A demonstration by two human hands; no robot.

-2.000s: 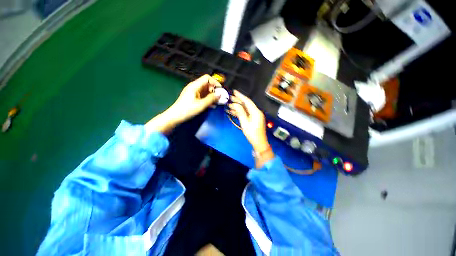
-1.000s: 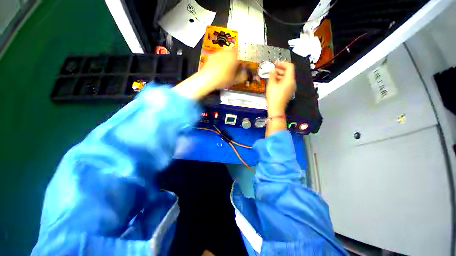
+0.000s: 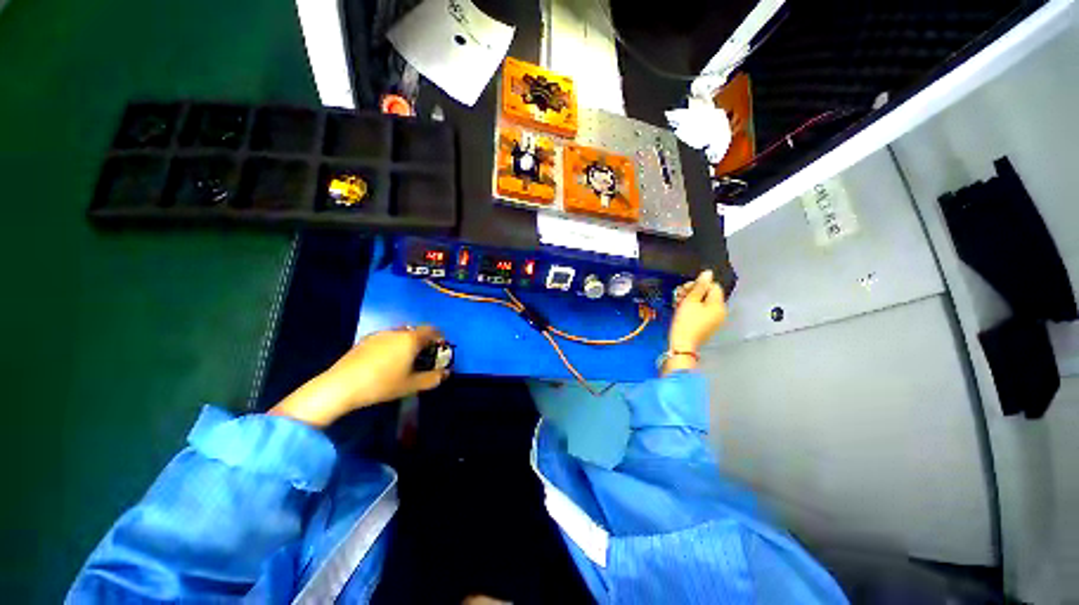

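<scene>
My left hand (image 3: 385, 364) is over the left part of the blue mat and holds a small round unit (image 3: 439, 355) with a dark rim in its fingertips. My right hand (image 3: 698, 310) is at the right end of the control box (image 3: 544, 277), its fingertips on the front where a lit button showed earlier; the fingers cover that spot and I see nothing held. Three orange fixtures (image 3: 601, 183) with dark centres sit on and beside the metal base plate (image 3: 665, 177). The lower left fixture (image 3: 527, 163) has a light piece at its centre.
A black compartment tray (image 3: 278, 168) lies at the left, with a gold round piece (image 3: 348, 189) in one pocket. Orange leads (image 3: 592, 342) loop over the blue mat (image 3: 485, 333). A white card (image 3: 452, 50) and a crumpled white wipe (image 3: 703, 127) lie farther back. A grey cabinet (image 3: 852, 390) stands at the right.
My left hand has left the fixtures and come down over the mat, now with a round unit. My right hand has moved from the fixtures to the box's right end; the white disc it held is gone.
</scene>
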